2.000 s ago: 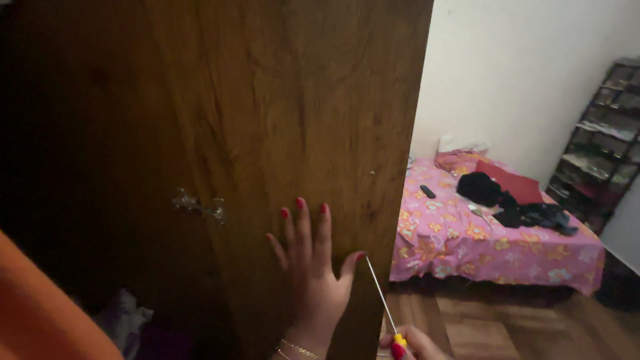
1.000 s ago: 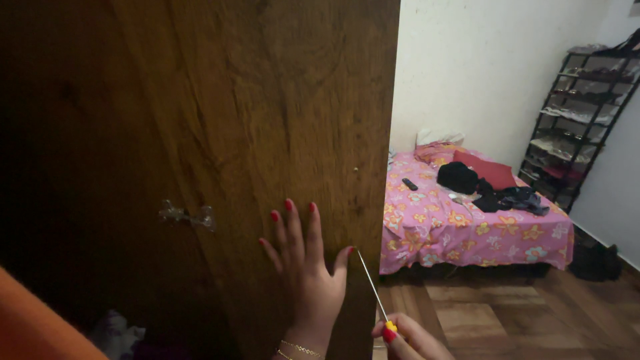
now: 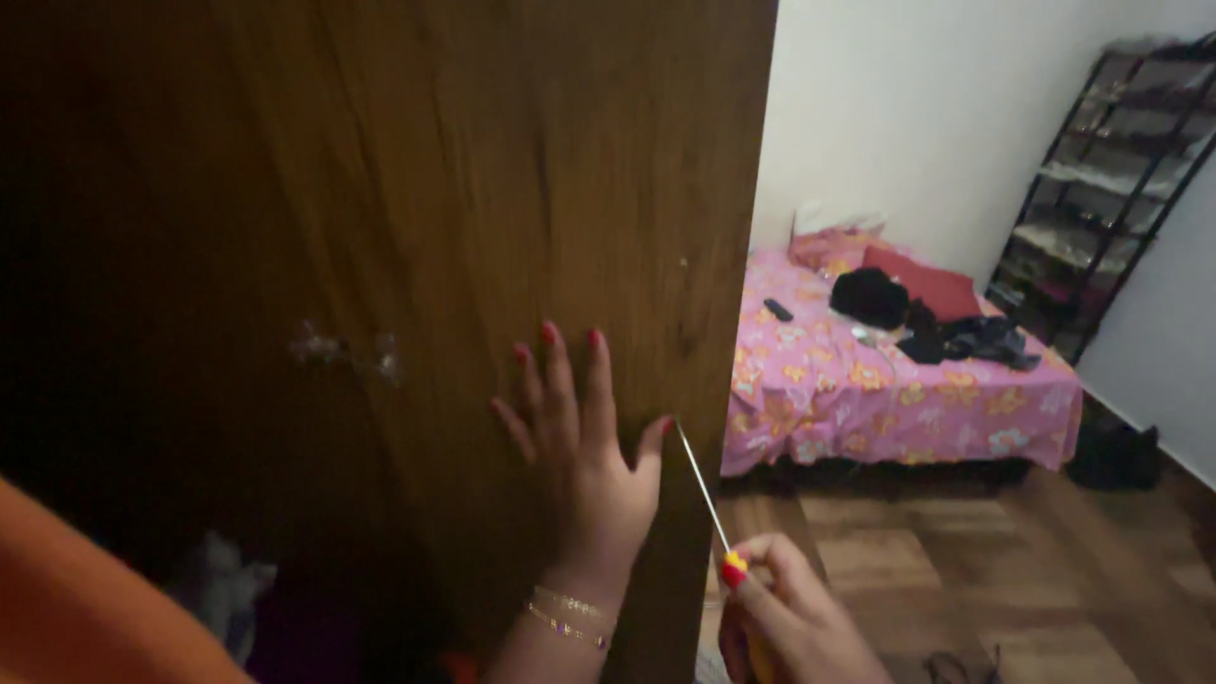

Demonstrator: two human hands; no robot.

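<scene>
My left hand (image 3: pixel 594 465) lies with spread fingers flat against a dark brown wooden door panel (image 3: pixel 532 209), bracelets at its wrist. In my right hand (image 3: pixel 784 608), low and to the right, is a screwdriver (image 3: pixel 705 489) with a long thin metal shaft and a yellow handle, mostly hidden by the fingers. The shaft slants up and left, and its tip meets the panel close beside my left thumb. Whether a screw is under the tip cannot be seen. Clear plastic-like pieces (image 3: pixel 344 353) are on the panel, left of my left hand.
Beyond the panel's right edge stands a bed with a pink floral sheet (image 3: pixel 855 408), holding a red pillow (image 3: pixel 926 283), dark clothes (image 3: pixel 978 340) and a small black remote-like object (image 3: pixel 778 310). A black rack (image 3: pixel 1092 190) leans in view at right. A dark bag-like thing (image 3: pixel 1116 456) is on the floor.
The view has shifted somewhat. Both hands keep their places, the left on the panel and the right on the screwdriver, its tip still by the left thumb.
</scene>
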